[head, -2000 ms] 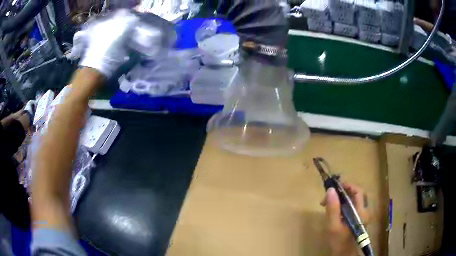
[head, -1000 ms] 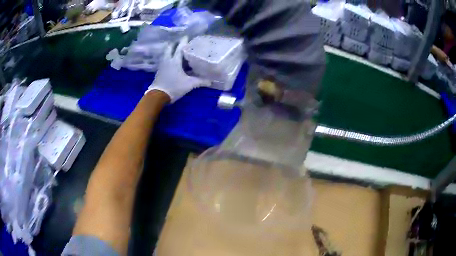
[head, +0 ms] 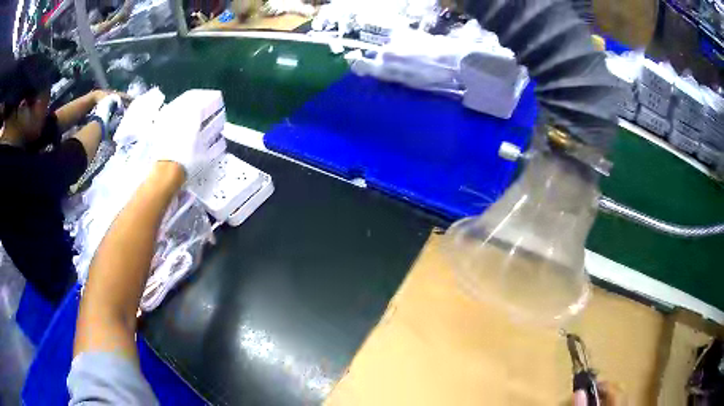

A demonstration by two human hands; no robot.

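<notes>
My left hand [head: 173, 144], in a white glove, is at the left stack of white power strips and grips the upper power strip [head: 195, 111]; white glove and white shell blend, so the fingers are hard to tell. Another power strip [head: 234, 189] lies face up beside the stack, socket slots showing. My right hand [head: 610, 394] is mostly cut off by the bottom edge and holds the soldering iron [head: 585, 381], its tip pointing up and away over the cardboard sheet [head: 444, 333].
Bagged cords [head: 171, 266] lie below the stack. A white unit [head: 492, 83] with bagged cord lies on blue sheeting [head: 397, 135] over the green conveyor [head: 278, 67]. The clear fume hood [head: 532, 246] hangs over the cardboard. Another person [head: 40, 174] works at far left. A cardboard tray [head: 675, 357] is right.
The view has swung left. My left hand has moved from the white units on the blue sheeting to the left stack, with a power strip. Fewer units lie on the blue sheeting.
</notes>
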